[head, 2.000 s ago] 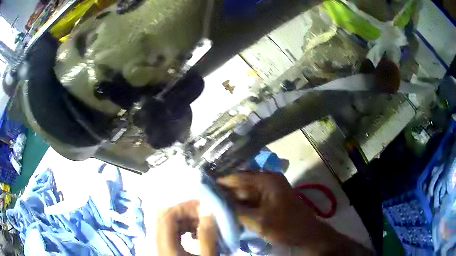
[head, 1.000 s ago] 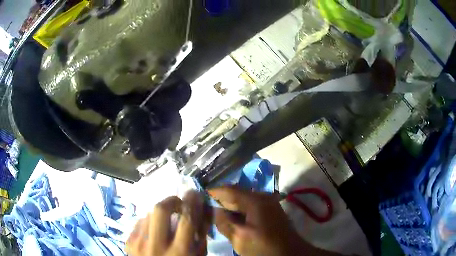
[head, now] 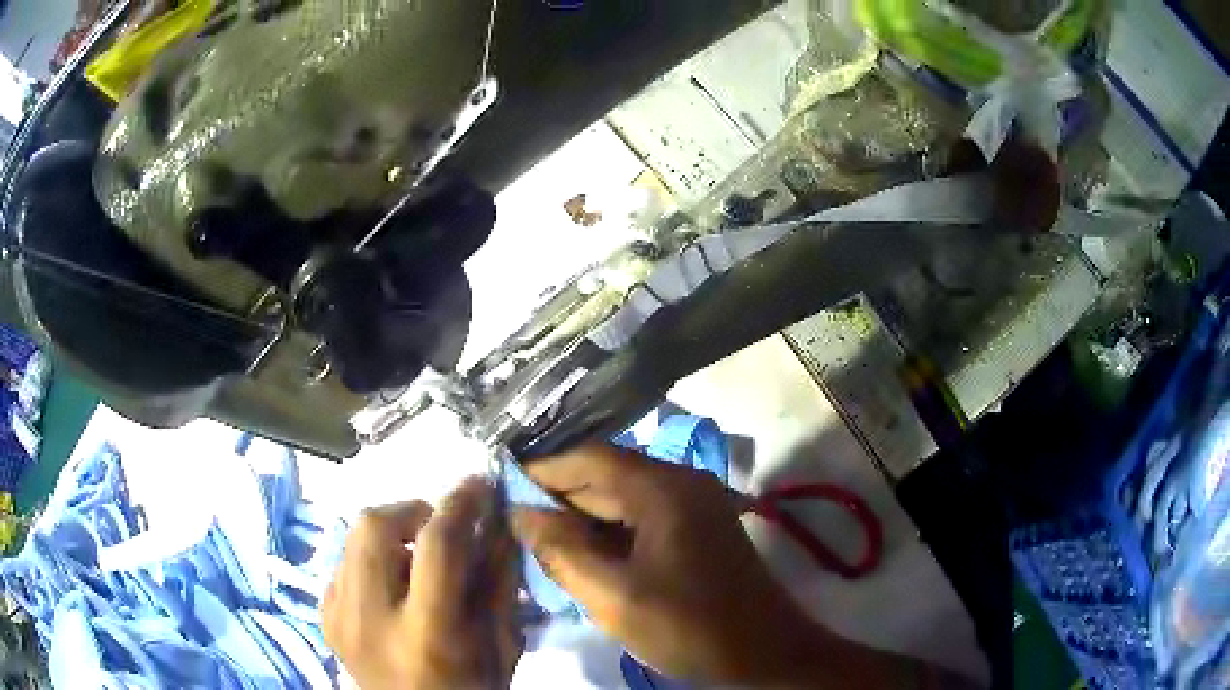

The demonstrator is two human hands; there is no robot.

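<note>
A light-blue fabric piece [head: 542,582] is at the needle end of the sewing machine, partly hidden by my hands. My left hand [head: 429,586] pinches its edge just below the presser foot [head: 465,404]. My right hand [head: 648,553] grips the fabric from the right, its fingertips close to the foot. A whitish-grey binding tape [head: 809,223] runs along the dark cylinder arm [head: 755,310] towards the needle. The exact stitching point is too small and bright to tell.
The olive-grey machine head [head: 310,148] fills the upper left. A pile of light-blue pieces [head: 176,580] lies at left. Red-handled scissors [head: 863,539] lie right of my right hand, near a blue strap [head: 691,442]. A blue crate [head: 1079,593] with light-blue pieces stands at right.
The fabric, earlier raised and visible between my hands, is now lower and mostly covered by them. My hands have shifted left, as has the whole view slightly.
</note>
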